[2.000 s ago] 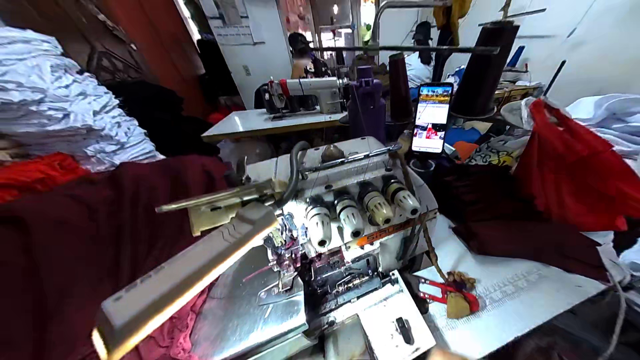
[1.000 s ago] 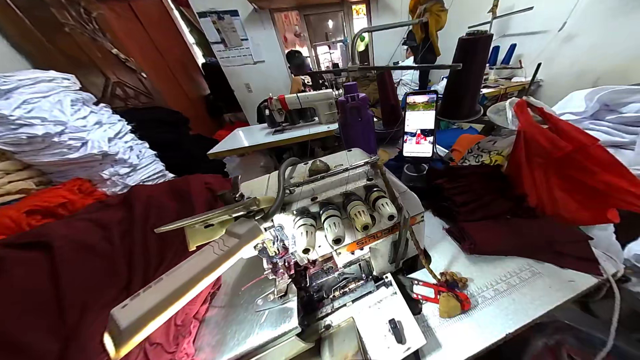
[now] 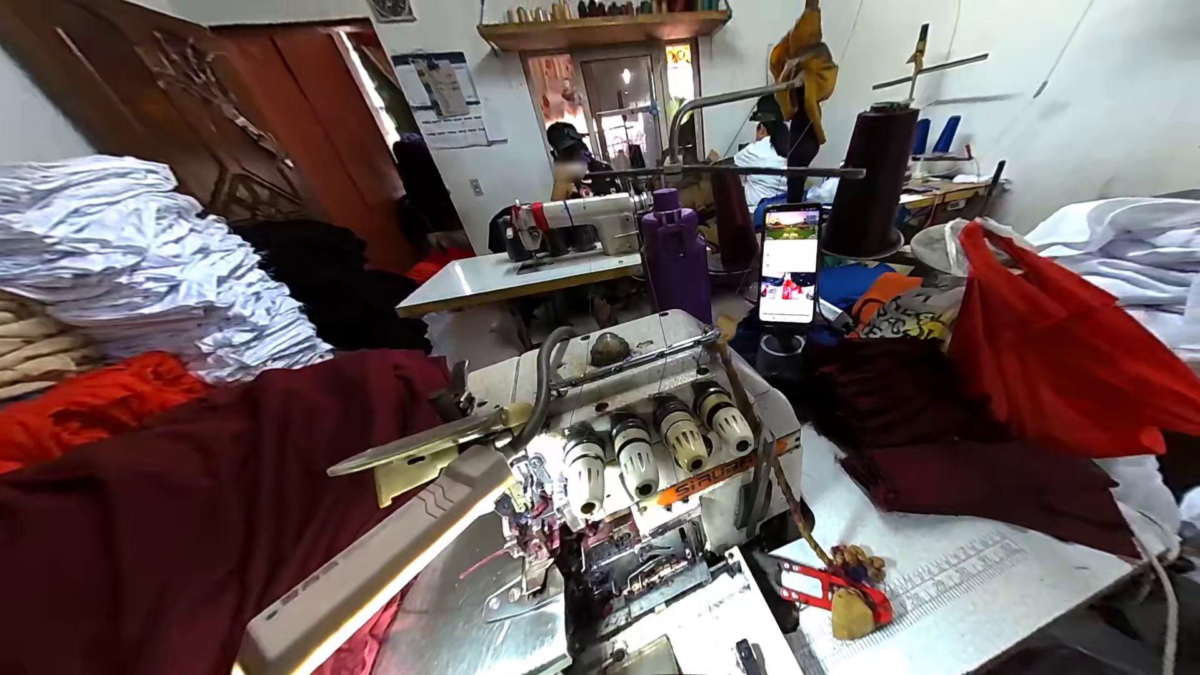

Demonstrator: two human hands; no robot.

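Neither my left hand nor my right hand shows in the head view. A Siruba overlock sewing machine (image 3: 647, 450) stands in the middle, with several tension dials (image 3: 684, 436) on its front and its lower cover open. A lit lamp bar (image 3: 375, 562) slants across its left side. Dark maroon fabric (image 3: 187, 516) lies heaped left of the machine. Red-handled thread snips (image 3: 816, 586) rest on the table at its right, beside a beaded cord (image 3: 858, 561). Folded maroon fabric (image 3: 994, 487) lies farther right.
A phone (image 3: 789, 267) stands on a holder behind the machine, near a purple bottle (image 3: 677, 258) and a thread cone (image 3: 872, 178). White fabric (image 3: 141, 262) is stacked left; a red bag (image 3: 1059, 356) is right. Behind are another sewing machine (image 3: 586, 220) and two people (image 3: 567, 159).
The view has tilted up, showing more of the back wall and a shelf. The snips, the fabrics and the overlock machine have not plainly moved.
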